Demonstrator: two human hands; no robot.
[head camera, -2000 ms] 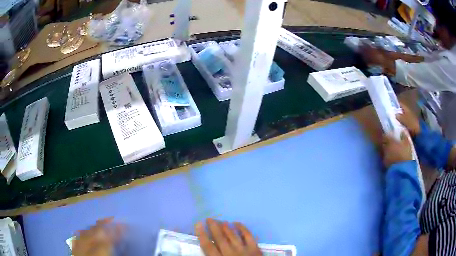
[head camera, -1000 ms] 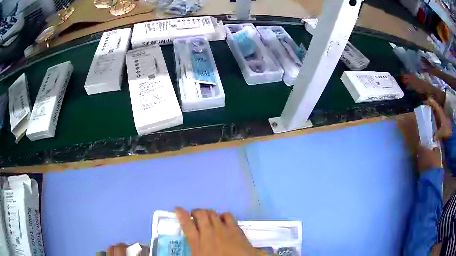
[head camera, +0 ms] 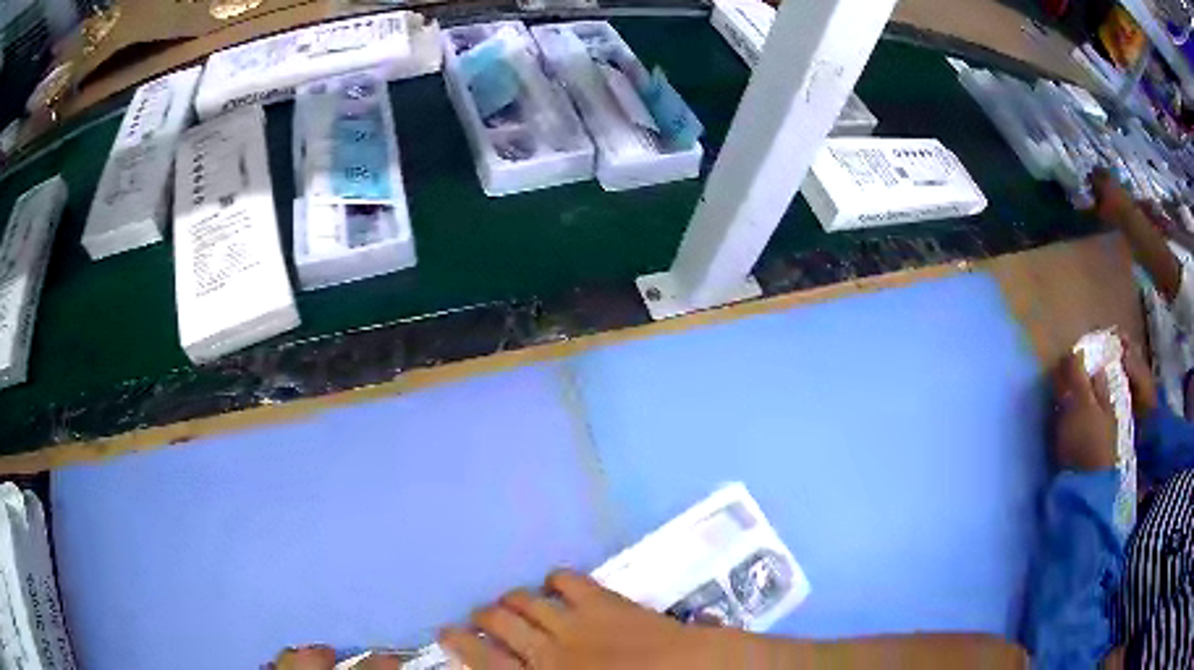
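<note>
A long white inner tray (head camera: 701,537) lies slanted on the mat at the bottom centre, its right end pointing up and right. Dark coiled parts (head camera: 759,577) show in its end pocket. My right hand (head camera: 563,635) comes in from the lower right and lies over the tray's middle, fingers curled across it, hiding much of it. My left hand (head camera: 309,658) shows only as a few fingers at the bottom edge, beside a thin pale edge; its grip is cut off.
Beyond the blue-violet mat (head camera: 327,497), a green conveyor (head camera: 498,249) carries white cartons (head camera: 233,236) and filled trays (head camera: 351,183). A white post (head camera: 773,157) stands at its edge. Cartons (head camera: 29,576) stand at lower left. A neighbour's blue sleeves (head camera: 1080,550) are at right.
The tray has turned from nearly level to slanted, right end raised. The blue leaflet seen in it is now out of sight. The view has shifted, and the neighbour's hands are lower.
</note>
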